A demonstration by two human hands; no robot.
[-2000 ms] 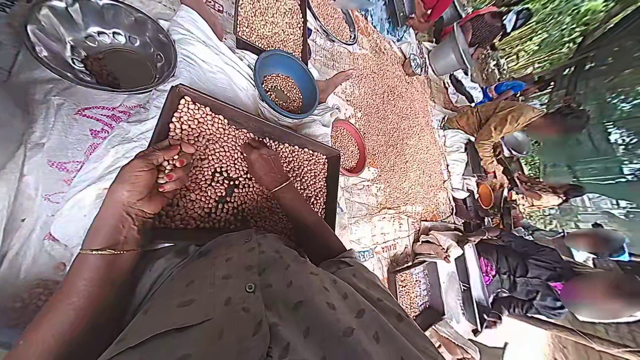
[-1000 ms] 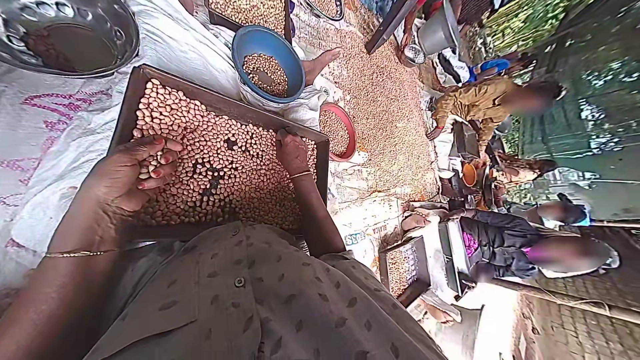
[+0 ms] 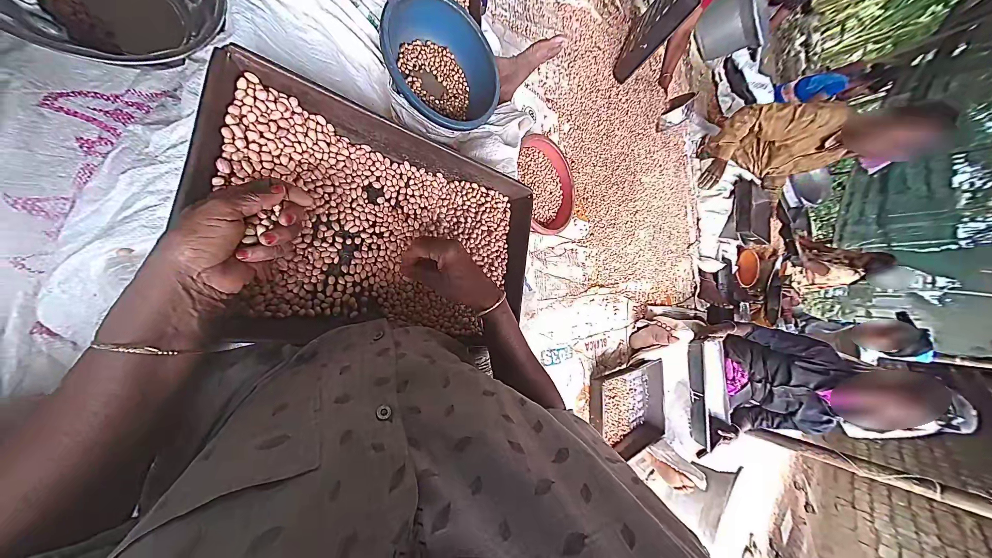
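Observation:
A dark rectangular tray [image 3: 372,143] lies against the front of my body, holding a layer of shelled peanuts [image 3: 403,186], with small gaps where its dark bottom shows. At the tray's left side, my left hand [image 3: 240,232] is turned partly up, its fingers curled around several peanuts. My right hand [image 3: 449,271] is low over the peanuts in the right half of the tray, fingers bent toward the thumb. Whether anything is between those fingertips cannot be told. Thin bracelets are on both wrists.
Beyond the tray are a blue basin [image 3: 484,77] and a red basin [image 3: 564,186], both with peanuts. A metal bowl [image 3: 209,39] is at upper left. Peanuts [image 3: 628,155] are spread across the ground sheet. Several people sit at the right, one near another tray [image 3: 659,395].
My right hand has moved from near the tray's right side toward its middle and closer to my body. My left hand stays at the left side with peanuts in it.

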